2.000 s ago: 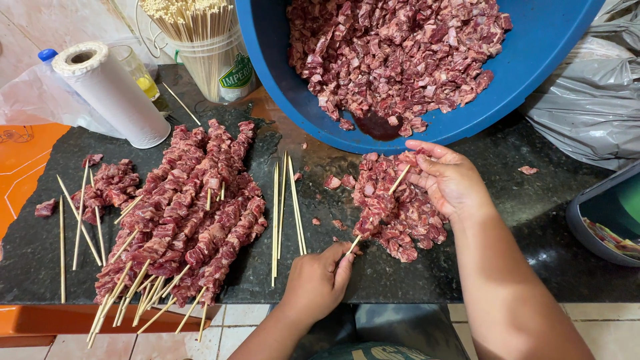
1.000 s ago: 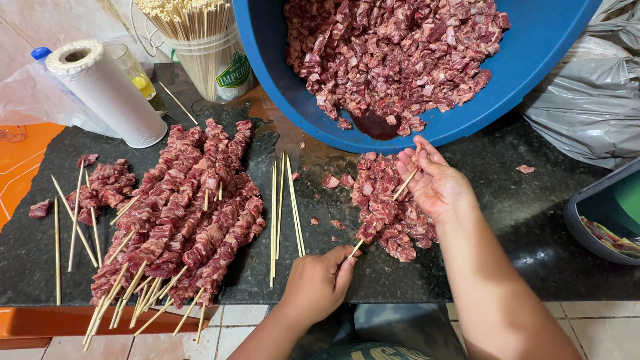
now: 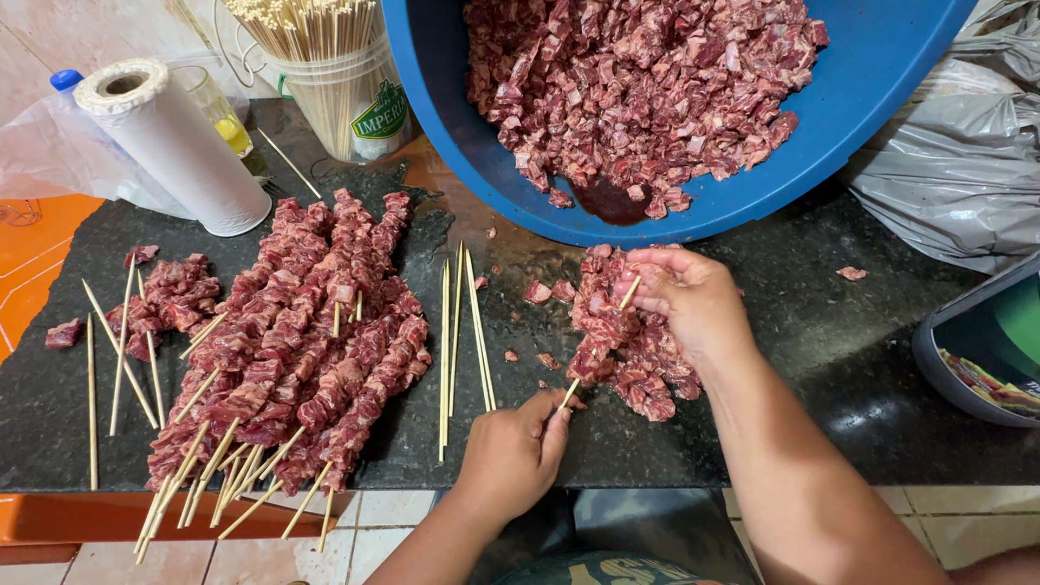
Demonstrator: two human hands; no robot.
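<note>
My left hand [image 3: 520, 443] pinches the lower end of a wooden skewer [image 3: 571, 392] that carries raw meat chunks [image 3: 600, 345]. The skewer slants up to the right over a loose pile of cut meat [image 3: 650, 386]. At its bare upper end is my right hand [image 3: 678, 296], fingers curled beside the tip; whether they hold a piece is hidden. Left of my hands, bare skewers [image 3: 449, 349] lie on the dark stone counter. Farther left is a stack of loaded meat skewers [image 3: 301, 349]. A blue basin [image 3: 780, 195] of cut meat [image 3: 642, 89] tilts above the pile.
A white roll [image 3: 183, 154], a glass [image 3: 213, 114] and a plastic bucket of skewers [image 3: 345, 106] stand at the back left. Scattered skewers [image 3: 122, 349] lie by a small meat heap [image 3: 183, 296]. Grey plastic bags [image 3: 959, 154] and a dark container [image 3: 942, 349] are at the right.
My right hand's fingers have moved near the skewer's upper end, and they are more curled than a second ago. My left hand keeps its hold on the lower end.
</note>
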